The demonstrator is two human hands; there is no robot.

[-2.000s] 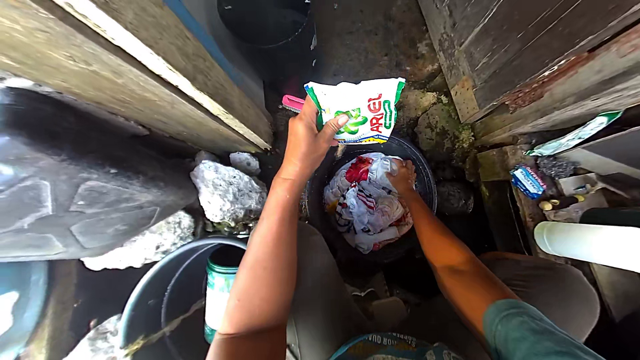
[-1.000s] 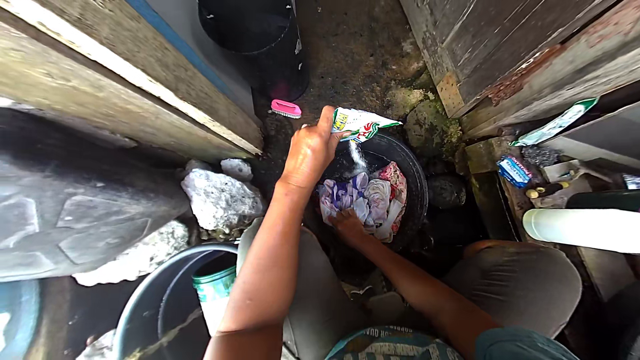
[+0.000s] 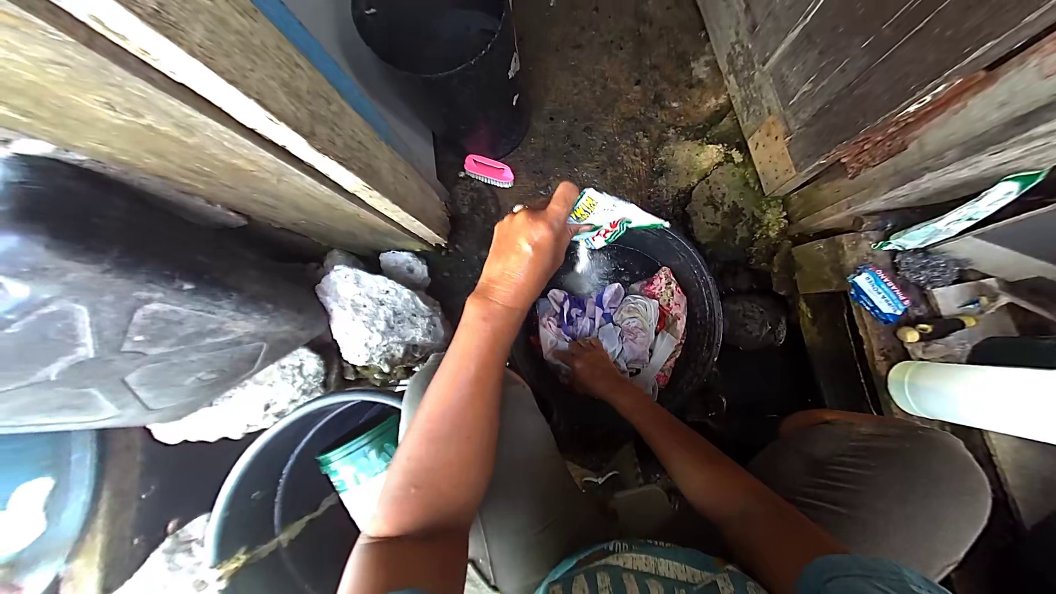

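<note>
My left hand (image 3: 532, 247) grips an Ariel detergent packet (image 3: 615, 218), tipped over the far left part of a round black basin (image 3: 708, 305). White powder (image 3: 584, 268) falls from the packet into the basin. Bunched wet-looking laundry (image 3: 635, 330), with purple, white and red floral cloth, fills much of the basin. My right hand (image 3: 590, 367) presses on the near left side of the cloth, its fingertips hidden in the folds; whether it grips the cloth cannot be told.
A pink scrub brush (image 3: 489, 170) lies on the ground beside a tall black bucket (image 3: 429, 74). Pale rocks (image 3: 384, 318) and a bucket holding a green-and-white container (image 3: 363, 462) are at left. At right, a ledge holds a blue packet (image 3: 879, 294), a scouring pad (image 3: 928, 269) and a white tube (image 3: 973, 396).
The packet has gone from upright to tipped, and powder now pours out. My right hand has moved from the right side of the laundry to its near left, and the purple cloth has come into sight.
</note>
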